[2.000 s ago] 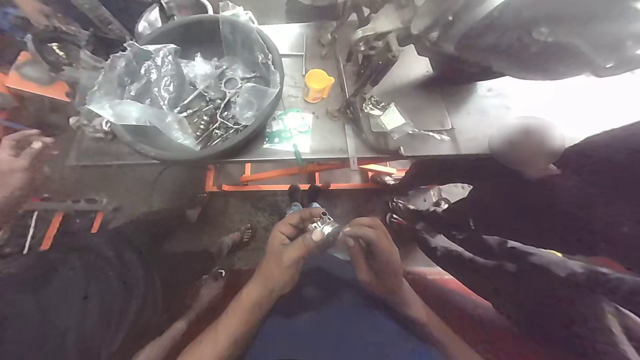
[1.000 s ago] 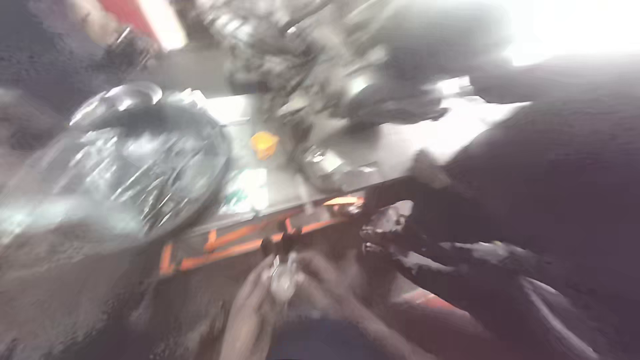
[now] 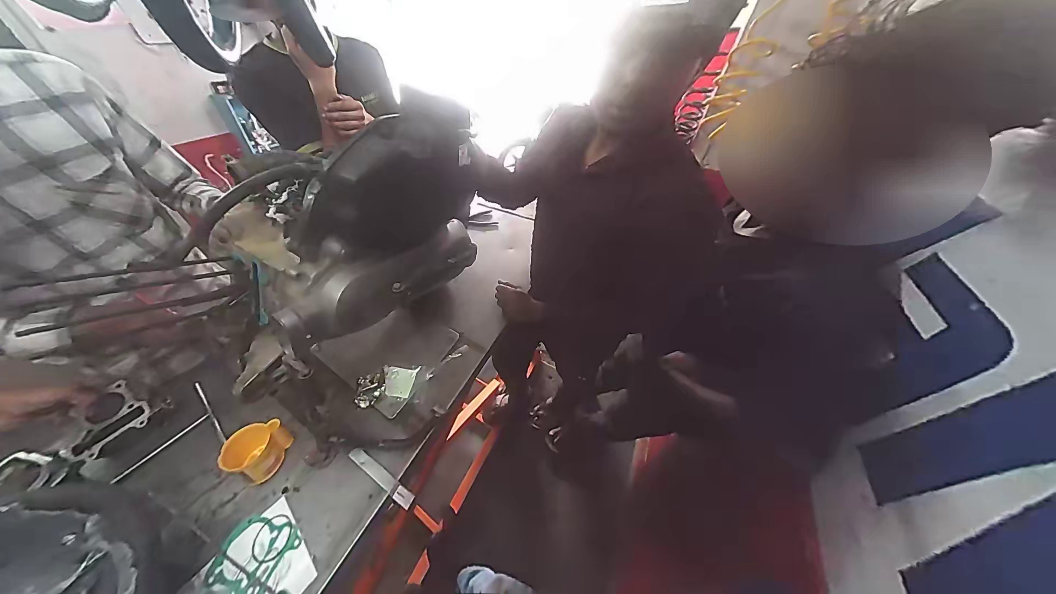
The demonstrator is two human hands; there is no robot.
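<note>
Neither my left hand nor my right hand shows in the view now, so what they hold is hidden. On the metal workbench stands an engine with long studs sticking out to the left. A small yellow cup sits in front of it. Nearer the bench's front edge, green gaskets lie on a white sheet. Small metal parts and a clear plastic packet rest on a flat plate beside the engine. At the left lies a metal gasket, close to another person's hand.
A black tub with plastic bags fills the lower left corner. Several people stand around the bench, one at its right end. Orange frame bars run under the bench edge. Yellow coiled hoses hang behind.
The view has swung up and to the right. My two hands, together around a small metal part two seconds ago, have left the view.
</note>
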